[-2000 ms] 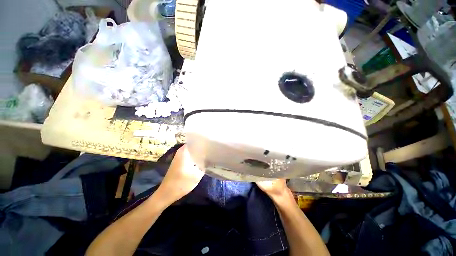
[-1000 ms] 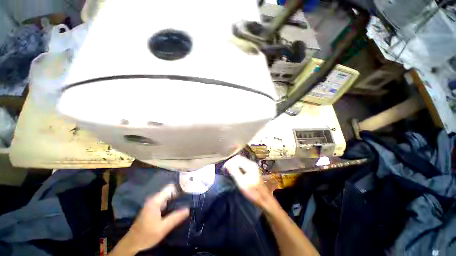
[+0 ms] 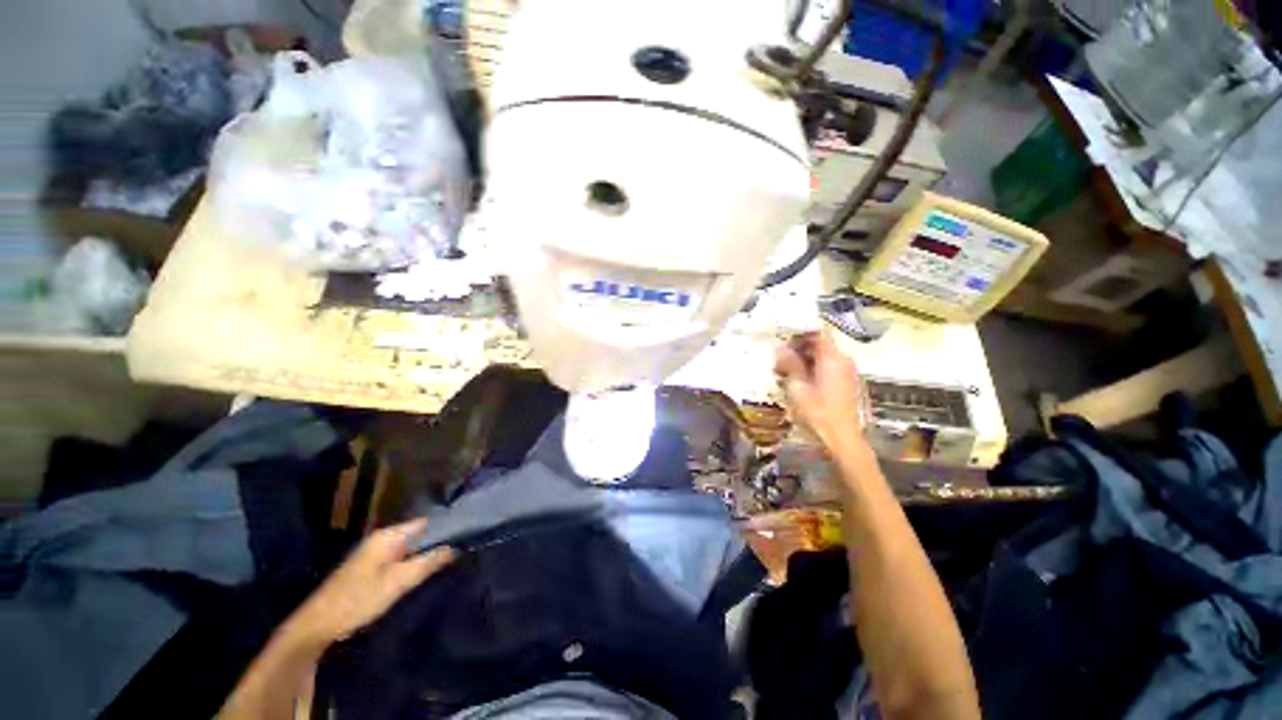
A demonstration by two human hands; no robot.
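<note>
A dark denim garment (image 3: 534, 605) lies under the sewing machine head (image 3: 633, 197), with a lighter grey-blue panel (image 3: 675, 542) showing below the brightly lit needle area (image 3: 610, 433). My left hand (image 3: 368, 577) rests on the garment's left edge, fingers slightly bent, and seems to hold the cloth there. My right hand (image 3: 823, 383) is off the garment, over the machine table at the right of the head, with its fingers curled. Whether it holds something small cannot be told.
A translucent plastic bag (image 3: 345, 169) and small white pieces (image 3: 429, 279) lie left of the head. A control panel (image 3: 956, 260) stands at the right, before a control box (image 3: 879, 148). Denim piles lie at left (image 3: 155, 535) and right (image 3: 1195, 549). A cable hangs beside the head.
The view has shifted, and the machine's JUKI front now shows. My right hand has moved from the cloth near the needle to the right over the table. My left hand has moved left along the garment.
</note>
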